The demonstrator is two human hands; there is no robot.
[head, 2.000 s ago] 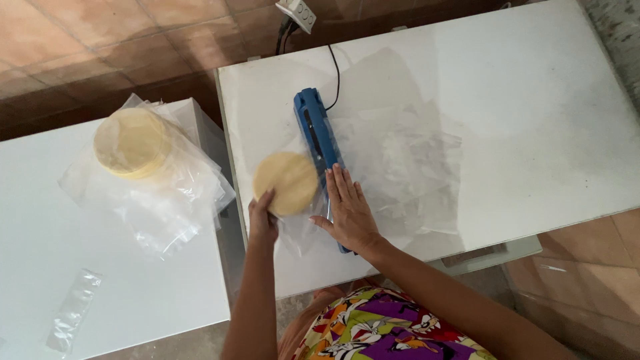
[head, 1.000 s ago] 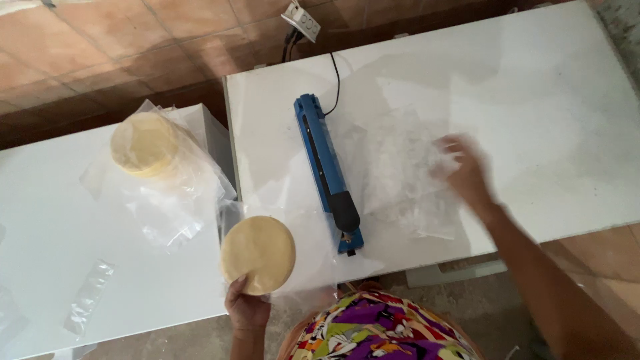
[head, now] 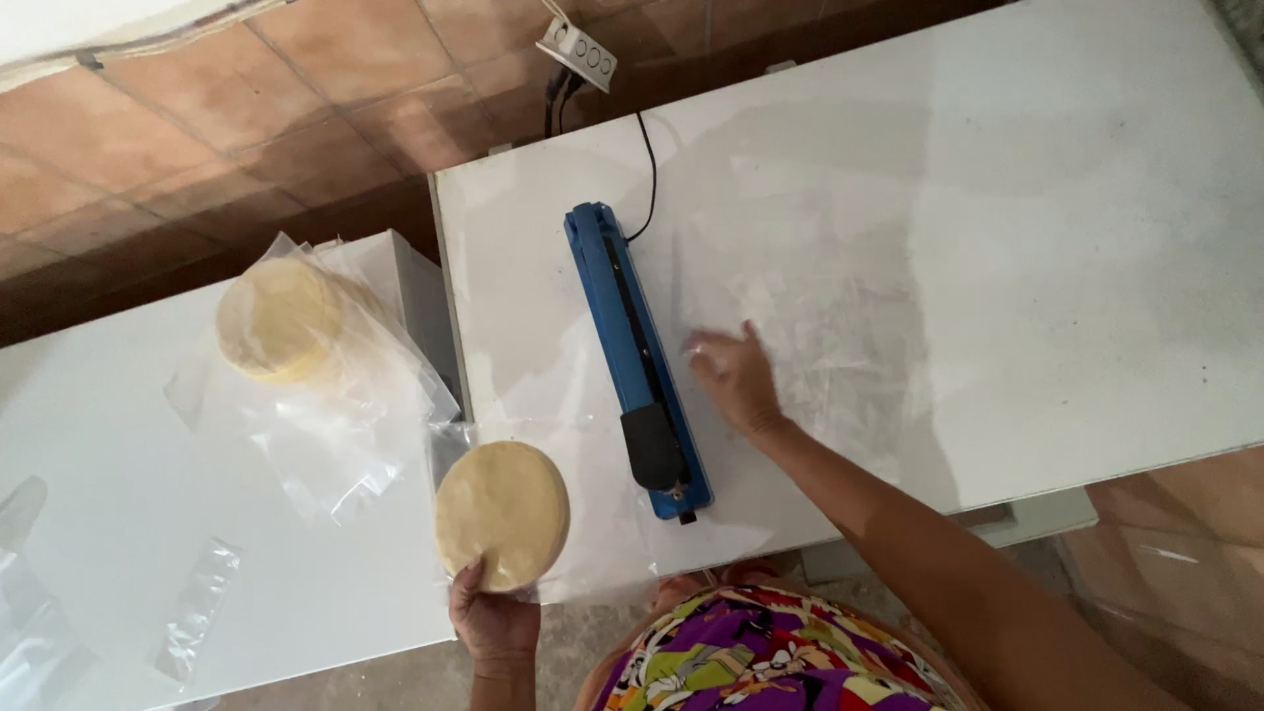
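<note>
My left hand (head: 496,614) grips a clear plastic bag (head: 604,533) holding a stack of round, flat, pale yellow discs (head: 504,513), thumb on top, near the front edge of the right table. The bag's free end spreads right toward a blue impulse sealer (head: 624,346) with a black handle end. Right of the sealer, my right hand (head: 736,380) hovers slightly blurred, fingers partly bent and apart; nothing plain shows in it. On the left table another bagged stack of pale yellow discs (head: 281,321) lies on further clear bags (head: 341,454).
A black cord (head: 652,183) runs from the sealer over the back edge of the right table (head: 1037,247). A power strip (head: 578,54) with plugs hangs by the tiled wall. Small clear plastic pieces (head: 202,607) lie on the left table (head: 326,612).
Two seconds ago my right hand rested on the sealer; it moved right, then came back toward it. My left hand has moved the bagged discs away from the sealer, to the left and nearer me.
</note>
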